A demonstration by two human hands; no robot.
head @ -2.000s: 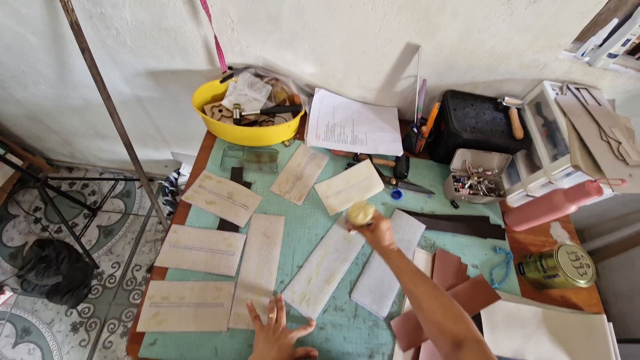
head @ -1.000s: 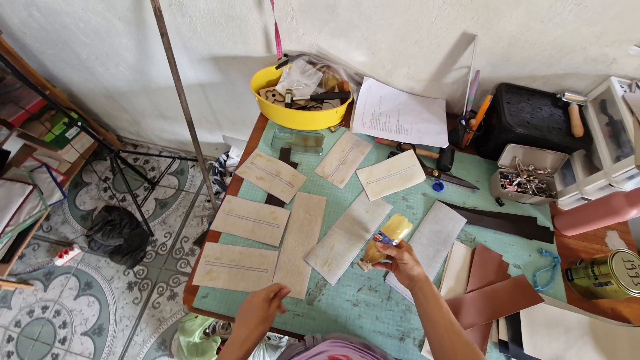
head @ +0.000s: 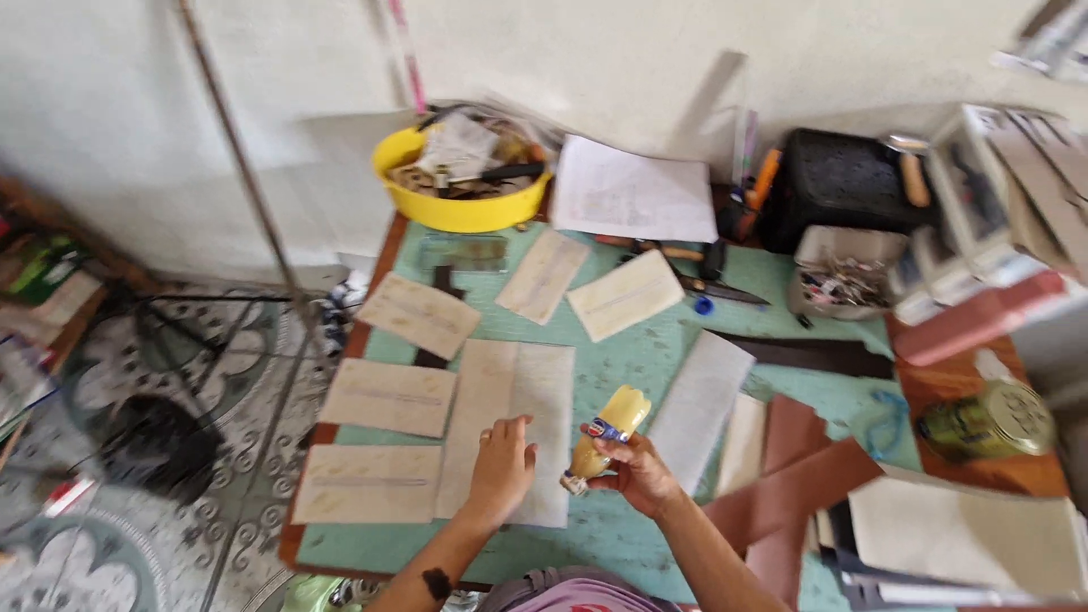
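Note:
My right hand (head: 642,476) grips a small plastic bottle (head: 626,411) with a blue label and yellowish contents, its neck tilted down to the left. My left hand (head: 503,463) holds nothing and hovers over or rests on a pale grey panel (head: 546,374), which lies beside a long beige panel (head: 483,391). Left of them are marked beige pieces (head: 387,397), each with a line along its middle. Two similar pieces (head: 625,295) lie farther back. Another grey panel (head: 710,399) lies slanted to the right of the bottle.
A yellow basin (head: 463,212) of scraps and a printed sheet (head: 633,191) stand at the back, near scissors (head: 722,291). To the right are a tin of small parts (head: 841,280), a pink bottle (head: 977,319), a lidded can (head: 986,421) and reddish-brown strips (head: 790,493).
The grey panel that lay slanted near the middle now lies straight beside the long beige panel. My left hand has moved from the near end of the beige panel up to the grey one.

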